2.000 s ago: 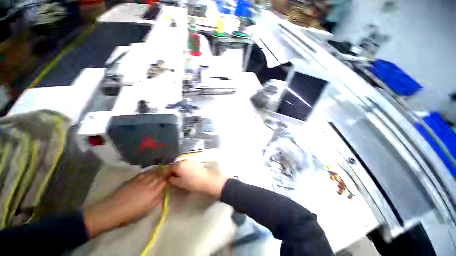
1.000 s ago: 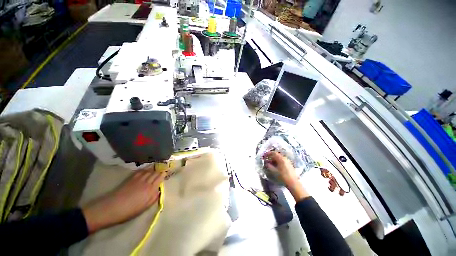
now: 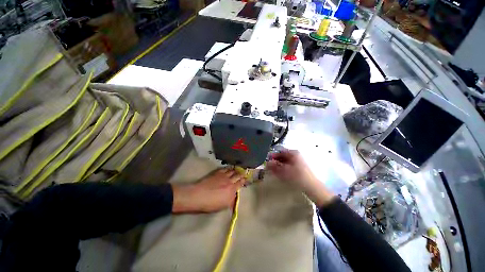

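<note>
A beige cloth panel (image 3: 271, 228) with a yellow binding strip (image 3: 228, 236) lies under the dark grey head (image 3: 242, 141) of the sewing machine. My left hand (image 3: 212, 190) lies flat on the cloth, its fingertips at the yellow strip just below the head. My right hand (image 3: 290, 169) is raised at the right of the head, fingers pinched together near a small dark piece, too small to tell clearly. A yellowish clamp piece (image 3: 244, 172) shows under the head.
A pile of beige bags (image 3: 106, 133) with yellow edges stands at left. At right are an open clear bag of small pieces (image 3: 380, 207), a greyer plastic bag (image 3: 372, 117), a tablet panel (image 3: 423, 130) and loose brown pieces (image 3: 433, 252). Thread cones (image 3: 322, 29) stand behind.
My right hand has moved from the clear bag left to the machine head. My left hand stays on the cloth by the strip. The view has turned left, showing more of the pile.
</note>
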